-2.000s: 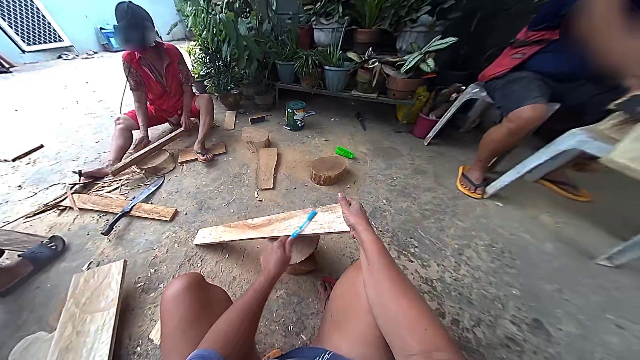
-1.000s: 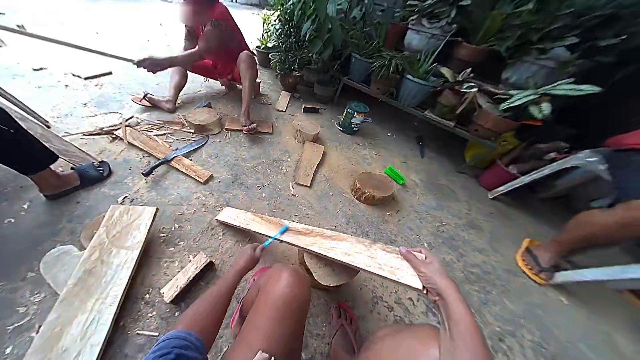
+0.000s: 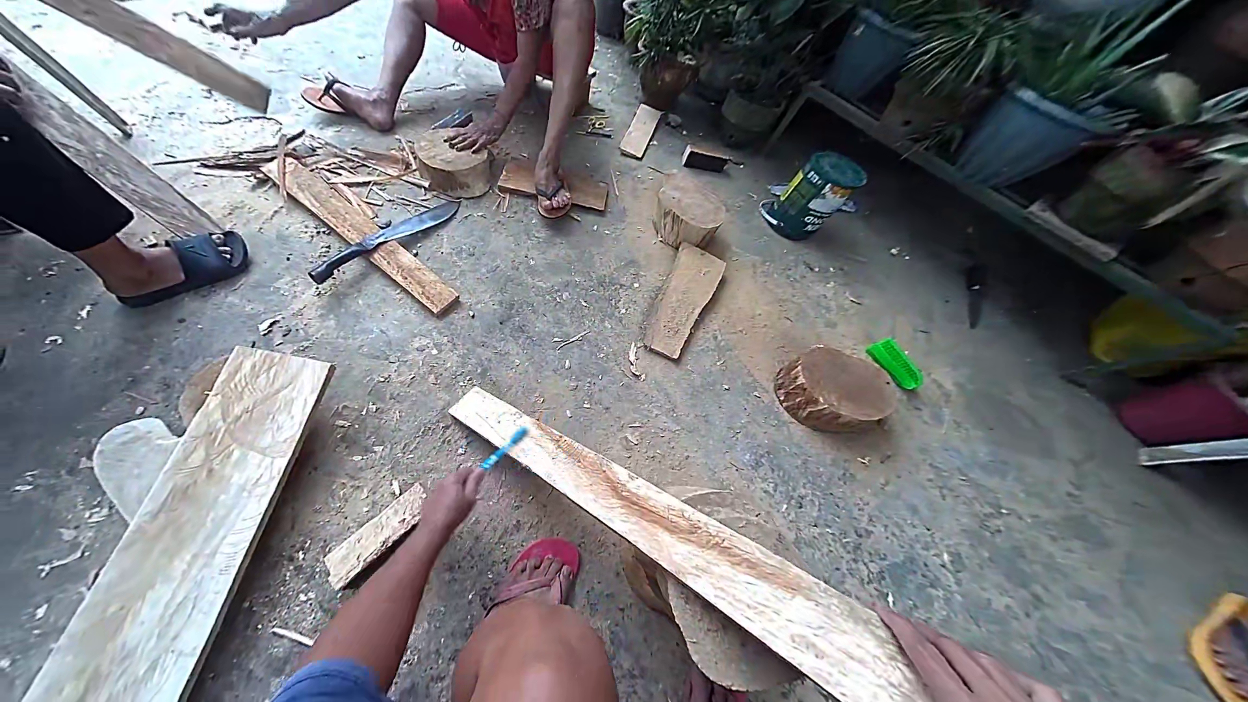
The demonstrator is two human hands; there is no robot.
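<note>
My left hand (image 3: 453,499) is closed around a blue toothbrush (image 3: 504,448), its head at the far left end of a long wooden plank (image 3: 673,531). The plank lies slantwise over a round wood block (image 3: 717,634), with brown streaks along its face. At the plank's near right end, my right hand (image 3: 960,658) grips its edge; part of this hand is cut off by the frame's bottom. Below my left forearm lies a short wood offcut (image 3: 375,536).
A wide board (image 3: 195,526) lies at left. Beyond are a machete (image 3: 385,241) across a plank, a log slice (image 3: 837,388), a green brush (image 3: 895,363), a paint can (image 3: 814,195) and a plant rack (image 3: 1014,210). One person squats ahead; another person's sandalled foot (image 3: 185,268) is at left.
The person in red has lowered one hand onto a wood block. The toothbrush now sits nearer the plank's far left end. My view has tilted downward.
</note>
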